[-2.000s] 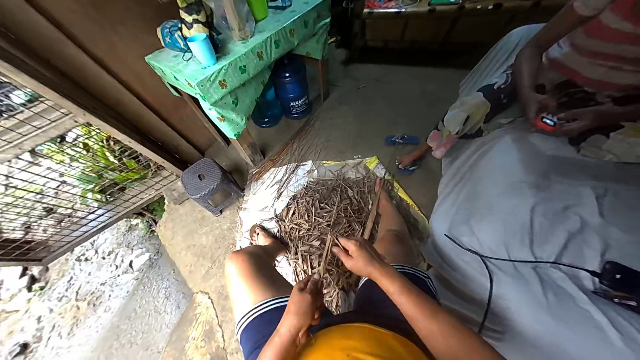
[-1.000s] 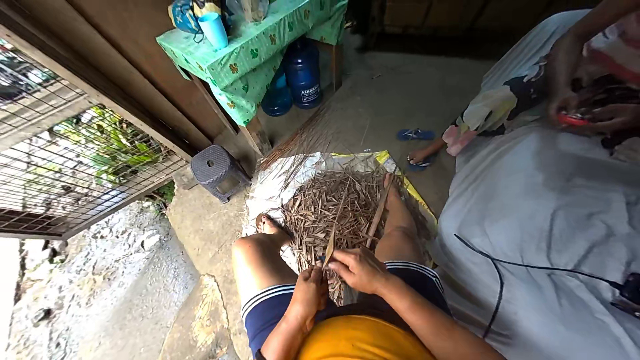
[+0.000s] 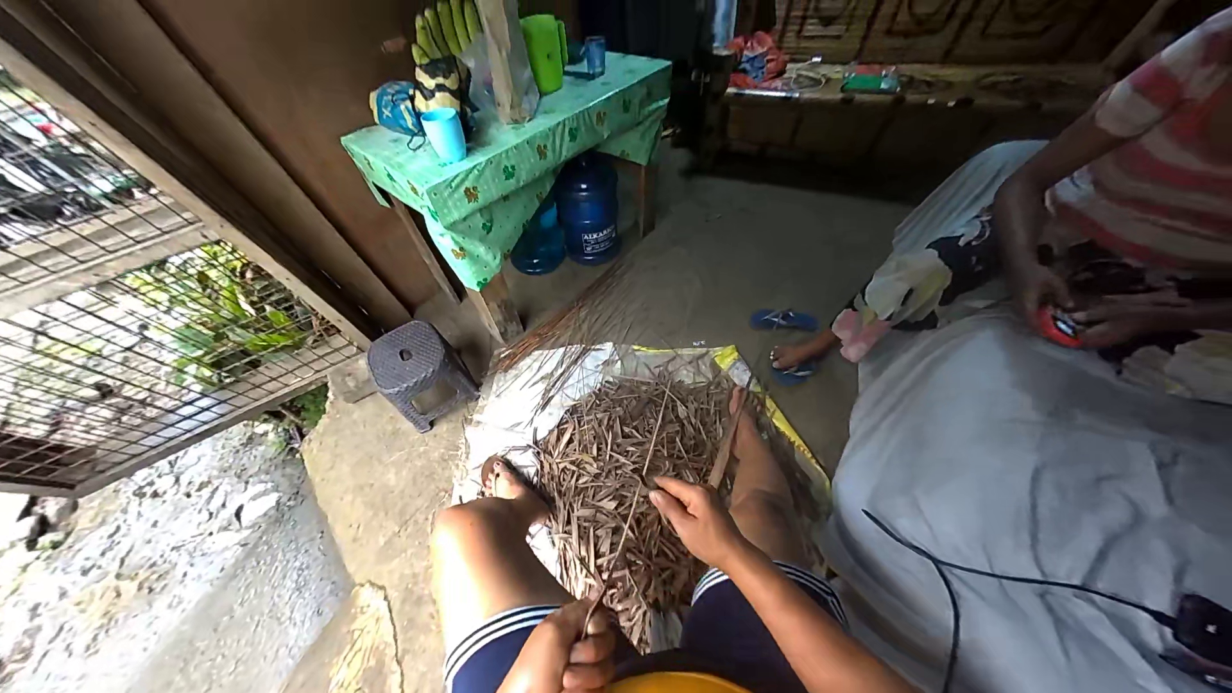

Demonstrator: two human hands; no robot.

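A long thin brown midrib, perhaps of a palm leaflet (image 3: 628,527), runs slantwise up over the pile. Its lower end is closed in my left hand (image 3: 570,647), near my lap. My right hand (image 3: 695,518) is beside the strip's middle; between its fingers and thumb it seems to hold a flat dry brown blade (image 3: 724,452) or to lie just in front of it, which I cannot tell. Beneath both hands, a heap of dry brown leaf pieces (image 3: 616,452) lies on a white and yellow sack (image 3: 520,404) between my legs. Several long thin sticks (image 3: 568,322) lie at the sack's far left corner.
A grey plastic stool (image 3: 421,371) stands left of the sack. Beyond is a table with a green cloth (image 3: 500,183), blue water jugs (image 3: 587,207) under it. At the right, a person sits by grey fabric (image 3: 1020,462) with a black cable (image 3: 1020,577); blue slippers (image 3: 784,320) are on the floor.
My hands were close together over the near edge of the pile; now they are apart, the left lower by my lap and the right farther up, with the thin strip showing between them.
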